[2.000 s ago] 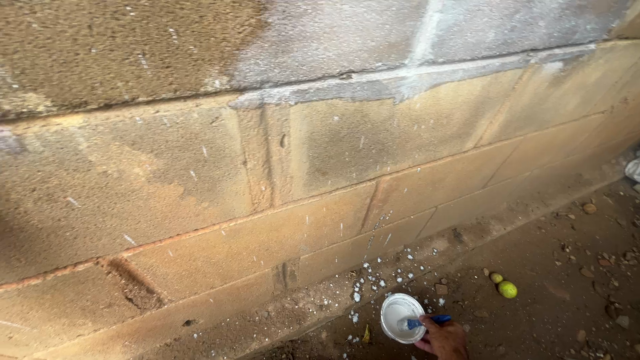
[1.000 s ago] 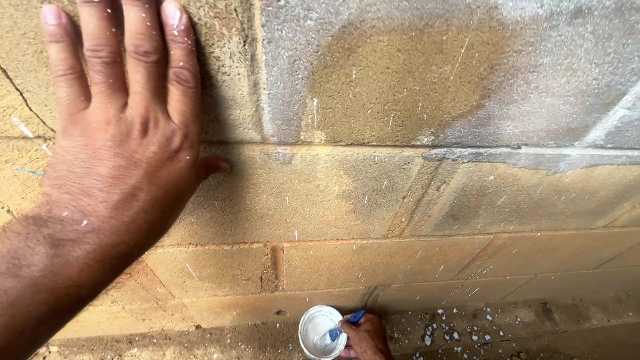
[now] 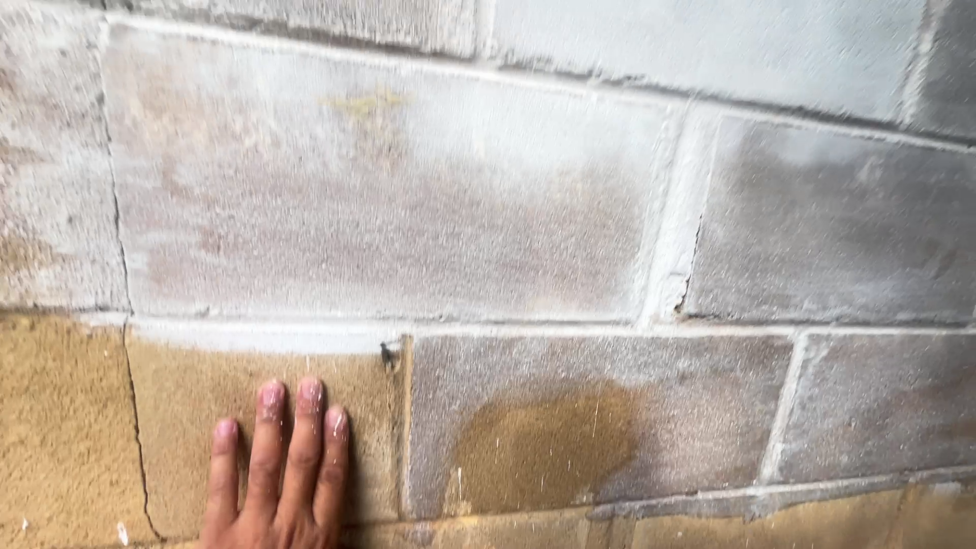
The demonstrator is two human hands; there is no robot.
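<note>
My left hand [image 3: 278,480] lies flat on an unpainted tan block of the wall [image 3: 175,396], low and left of centre. Its fingers point up, a little apart, with white paint specks on the fingertips; it holds nothing. Just above the fingertips, a strip of white paint [image 3: 267,336] runs along the block's top edge. Thin whitish paint covers the blocks higher up [image 3: 381,206]. A bare tan patch [image 3: 545,450] shows on the block to the right of the hand. My right hand, the white paint cup and the blue-handled brush are out of view.
A dark crack [image 3: 131,396] runs down the wall left of my hand. A small dark hole [image 3: 387,355] sits at the upper corner of the block, beside a vertical joint. Unpainted tan blocks [image 3: 770,526] continue along the lower right edge.
The view has swung up the wall, so the right hand with the cup and brush has left it. My left hand, absent two seconds ago, is against the wall in both later frames.
</note>
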